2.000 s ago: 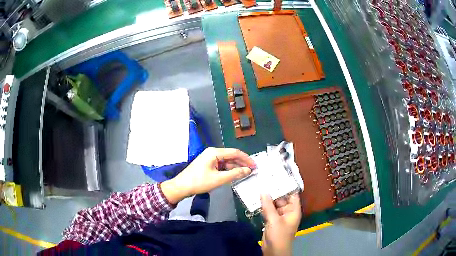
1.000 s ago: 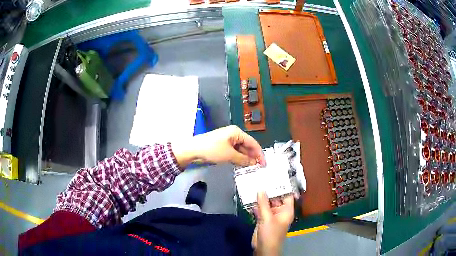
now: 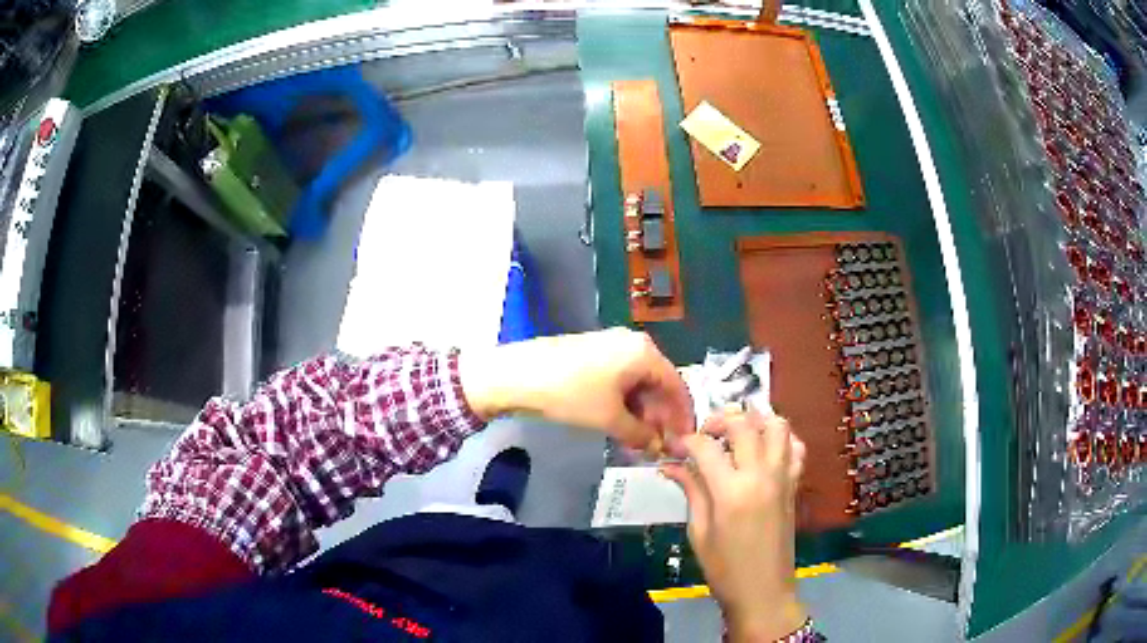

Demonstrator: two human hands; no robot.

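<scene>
My left hand and my right hand meet at the fingertips above the near bench corner. The fingers are pinched together; whether something small is between them cannot be told. A white card with faint print lies below my left hand, beside my right fingers. Crumpled white gloves lie behind the hands and are partly hidden. Small shiny bits show at the bench edge below the card, too small to name.
A yellow card lies on an empty orange-brown tray. A narrow strip holds dark blocks. A fixture board with rows of dark parts is right of the hands. Clear trays of copper-red coils stand far right. A white sheet covers a blue stool.
My right hand has let go of the white card and moved up to my left fingertips. The card now lies lower, near the bench edge. The view has shifted slightly.
</scene>
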